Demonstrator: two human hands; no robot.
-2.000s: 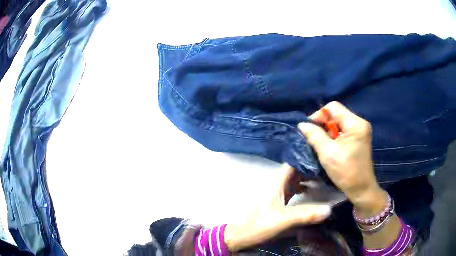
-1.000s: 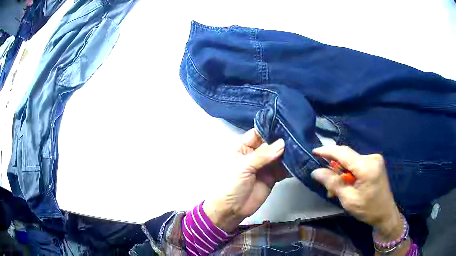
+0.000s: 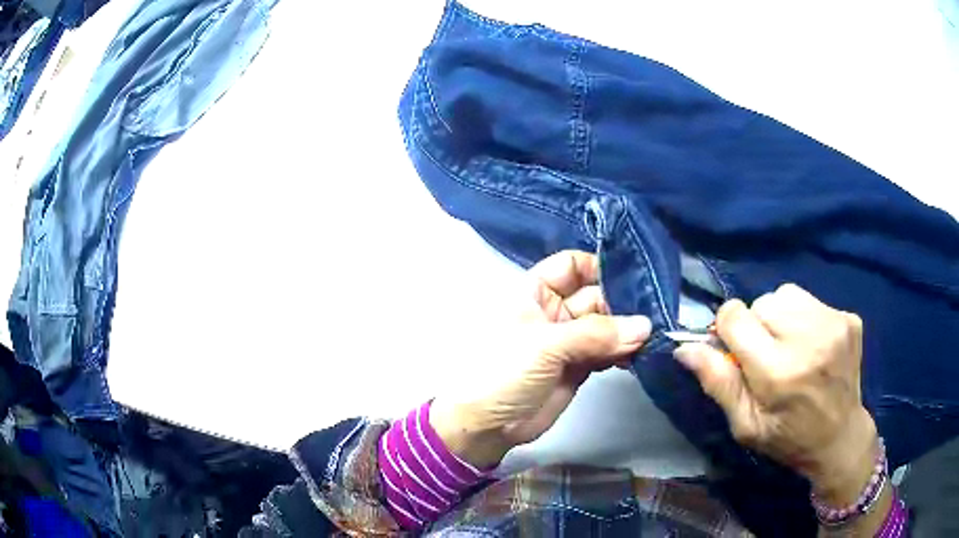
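A dark blue denim jacket [image 3: 694,147] lies across the white table. A narrow stitched band of it is raised near the front, with a curled fold at its upper end. My left hand [image 3: 557,363] pinches this band between thumb and fingers. My right hand [image 3: 789,368] is closed around small snips [image 3: 689,336]. Their pale metal blades point left and touch or almost touch the band beside my left thumb. Only a bit of the orange-red handle shows between my fingers. Whether a thread is between the blades cannot be seen.
Lighter grey-blue denim [image 3: 79,242] lies along the left side of the white table [image 3: 284,242]. Dark and blue garments [image 3: 63,473] are piled at the lower left, below the table's curved edge. My plaid clothing [image 3: 578,504] shows at the bottom.
My left hand has moved slightly right along the band. My right hand has turned, and the blades now show at the band. The jacket has shifted up and right in view.
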